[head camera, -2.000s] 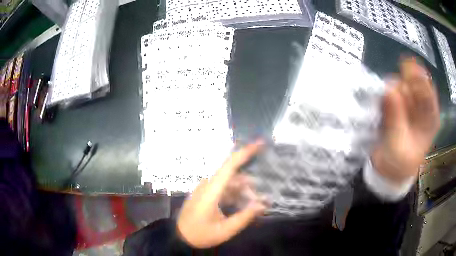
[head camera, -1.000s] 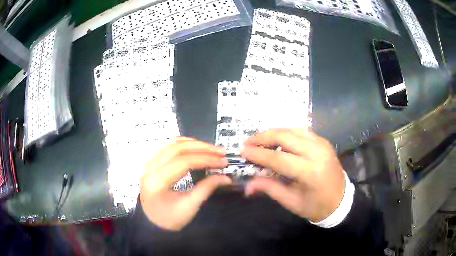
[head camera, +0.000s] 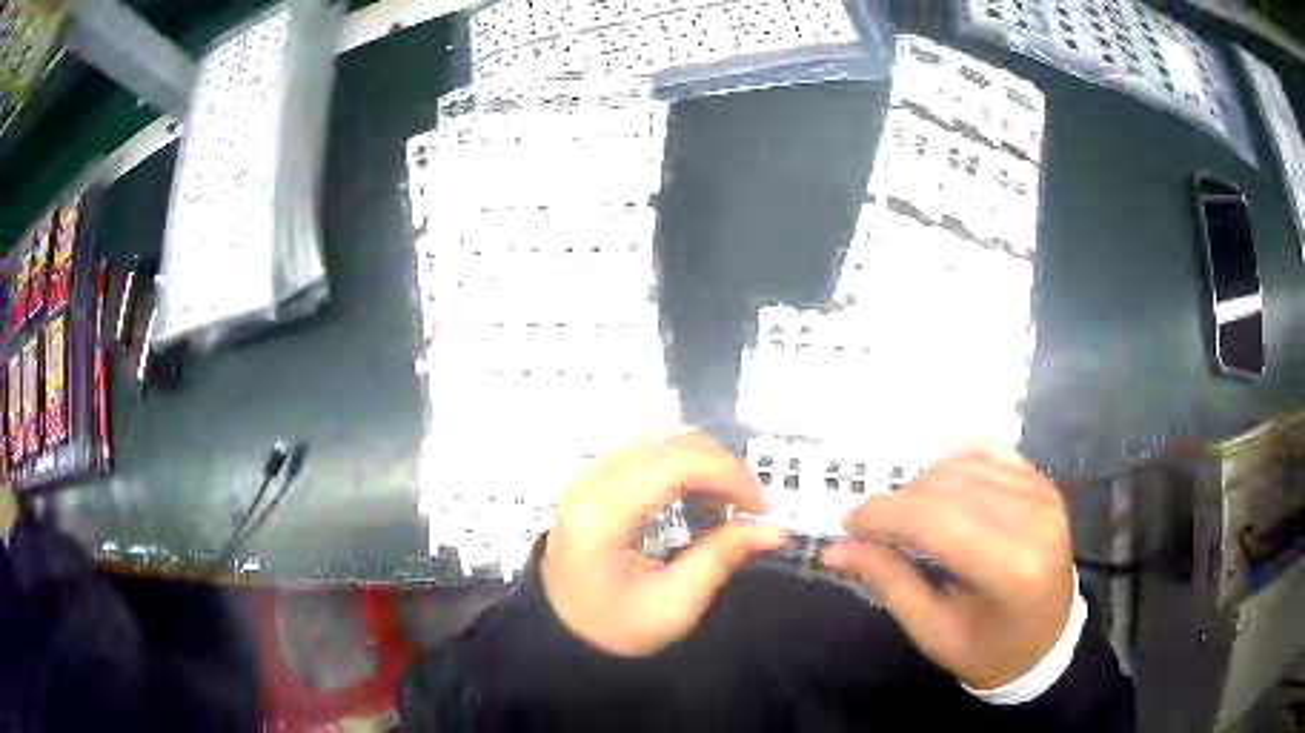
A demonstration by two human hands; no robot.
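Observation:
A column of overlapping white PCB panels lies on the dark bench mat left of centre. A second column lies to the right. My left hand and my right hand pinch the near edge of a white PCB panel section between thumbs and fingers, close to my body. The section has rows of small dark marks and lies over or against the near end of the right column. Glare hides where one panel ends and another begins.
Bagged board stacks lie at the left and behind the columns. A bagged dark-dotted pack is upper right. A smartphone lies right, a short cable lower left. Red trays are far left.
Both hands have come together at the right column's near end, after being apart around a blurred, tilted sheet. The view has shifted, and the smartphone hidden in the oldest frame shows again.

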